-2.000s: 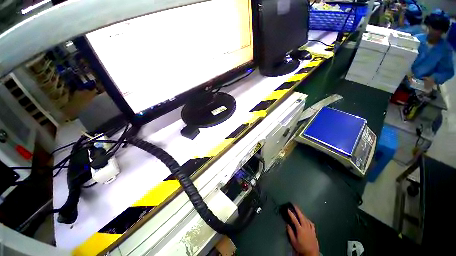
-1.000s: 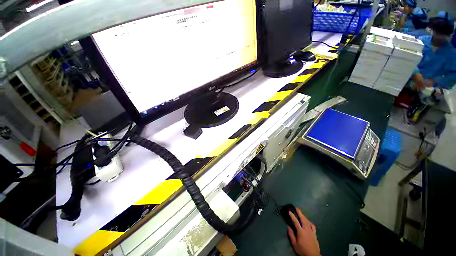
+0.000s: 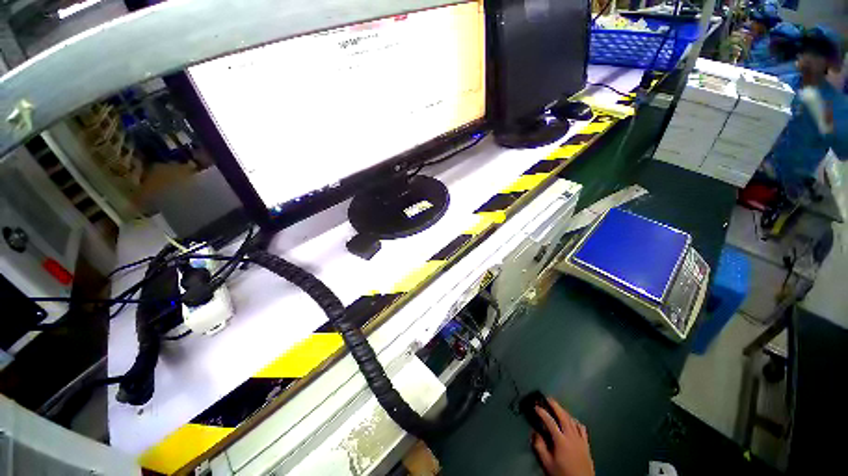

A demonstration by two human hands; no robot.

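Note:
My right hand (image 3: 563, 441) lies over a small black computer mouse (image 3: 535, 405) on the dark green bench mat, near the bottom edge of the view. The fingers rest on top of the mouse, and its front end shows past them. My left hand is not in view. The monitor in use (image 3: 344, 102) stands on the raised white shelf on a round black base and shows a mostly white window with a few lines of text, too small to read.
A bench scale (image 3: 635, 257) with a blue pan sits right of the mouse. Spiral-wrapped cable (image 3: 358, 349) hangs over the hazard-taped shelf edge (image 3: 298, 355). A dark second monitor (image 3: 537, 65), white cartons (image 3: 725, 121) and a blue crate (image 3: 637, 46) stand behind. A person in blue (image 3: 798, 130) is at right.
The view has shifted slightly, moving the scene a little right and down. The monitor window now shows text lines near its top. The person at right has raised an arm. My right hand stays on the mouse.

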